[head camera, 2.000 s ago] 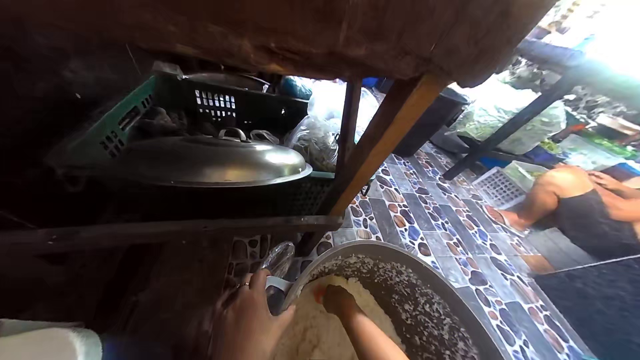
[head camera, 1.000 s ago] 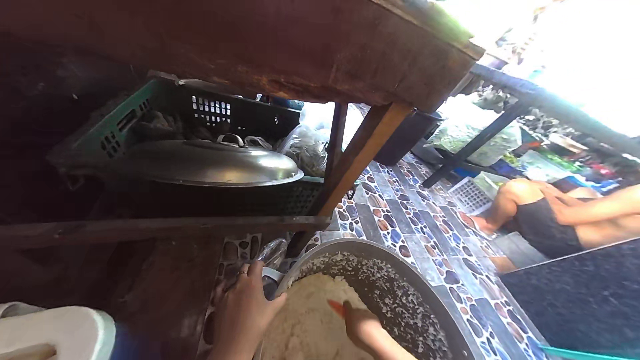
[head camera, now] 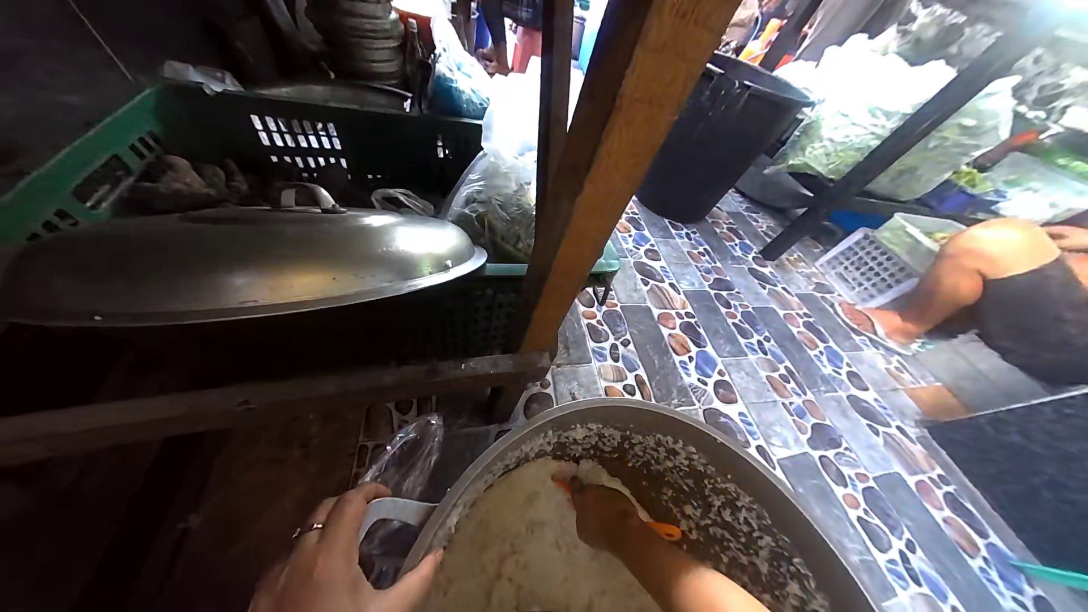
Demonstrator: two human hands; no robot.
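A large metal pot (head camera: 671,413) stands low in front of me, with cooked rice (head camera: 518,544) in it and grains stuck to its inner wall. My left hand (head camera: 340,552) is on the pot's left loop handle (head camera: 398,510), fingers over it and thumb at the rim. Inside the pot, my right hand (head camera: 605,514) grips an orange utensil, probably plastic, whose orange end (head camera: 665,530) shows beside the wrist. The rest of the utensil is hidden by the hand and the rice. A clear plastic bag (head camera: 412,455) lies just behind the handle.
Behind the pot, a wooden post (head camera: 608,170) and crossbar (head camera: 272,395) stand before a green crate (head camera: 76,183) and a big metal lid (head camera: 255,259). A black bin (head camera: 722,136) is farther back on the tiled floor (head camera: 705,340). A seated person's leg (head camera: 960,280) is at right, near a white basket (head camera: 867,268).
My right hand has moved within the pot over the rice, still holding the orange utensil. My left hand stays at the handle. The view has shifted.
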